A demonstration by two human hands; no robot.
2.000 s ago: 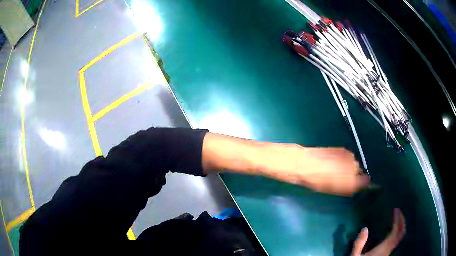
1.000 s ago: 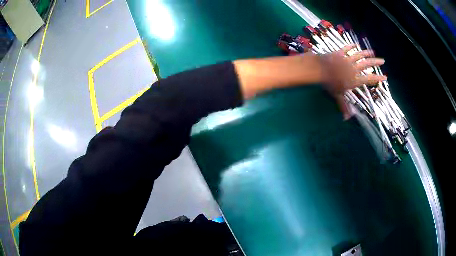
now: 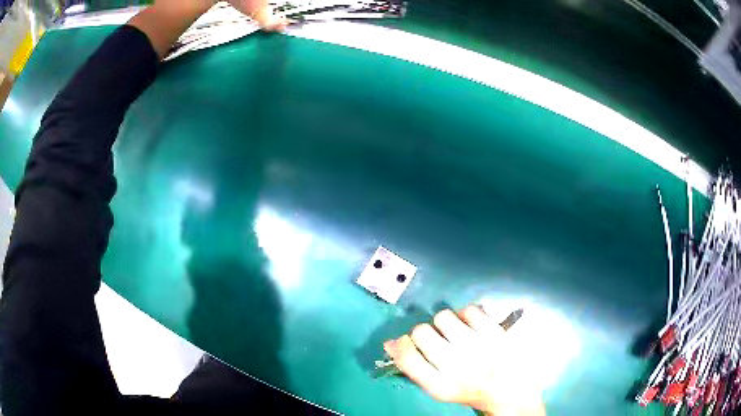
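A small silver metal block (image 3: 387,275) with two dark round holes lies on the green mat. My right hand (image 3: 463,357) is beside it, lower right, palm down with curled fingers around a thin flat tool. The tool's dark tip (image 3: 512,319) shows past the knuckles, and a thin metallic end shows by the thumb side. My left hand (image 3: 256,11) is at the top edge, partly cut off, over a bundle of white cables (image 3: 337,11). Whether its fingers grip a cable cannot be told.
A large pile of white cables (image 3: 715,284) with red connectors (image 3: 676,382) lies at the right edge. A pale strip (image 3: 487,69) curves along the table's far side. The green mat (image 3: 455,179) spans the middle. My left sleeve crosses the left side.
The view has turned right. The metal block, my right hand and the right-hand cable pile have come into view. My left hand stays at the far bundle, now at the top edge.
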